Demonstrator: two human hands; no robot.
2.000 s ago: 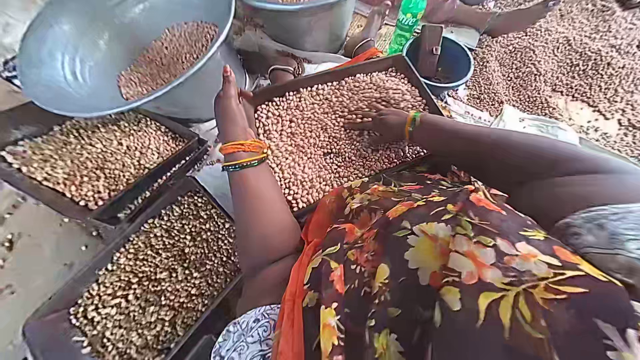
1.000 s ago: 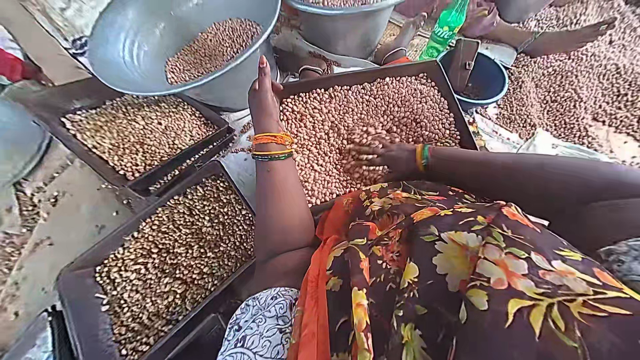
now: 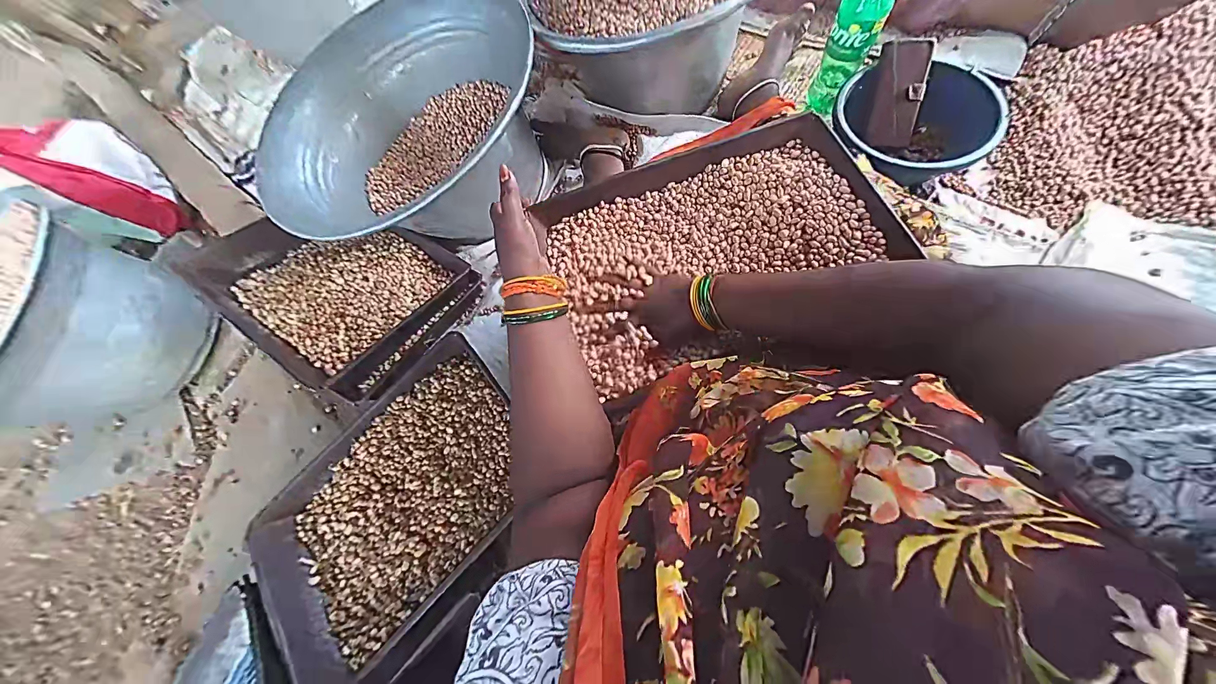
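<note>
A dark rectangular tray (image 3: 860, 195) full of light brown nuts or seeds (image 3: 722, 214) lies tilted in front of me. My left hand (image 3: 518, 228) is at its left edge, thumb side up, apparently gripping the rim; the fingers behind the wall are hidden. My right hand (image 3: 655, 306) rests among the nuts near the tray's lower left, fingers spread and blurred, with loose nuts around them. Whether any nuts are within its fingers is unclear. Orange, yellow and green bangles circle my left wrist, yellow and green ones my right.
Two more filled dark trays (image 3: 275, 541) (image 3: 214, 256) lie at left. Behind them a large metal basin (image 3: 323, 123) leans, partly filled. Another full basin (image 3: 646, 71), a green bottle (image 3: 848, 52), a dark blue tub (image 3: 993, 123), another person's feet (image 3: 579, 141) and a large nut heap (image 3: 1121, 123) surround the tray.
My right hand has moved through the nuts toward the tray's left side, nearer my left hand. My left hand stays at the tray's edge. The view has shifted left.
</note>
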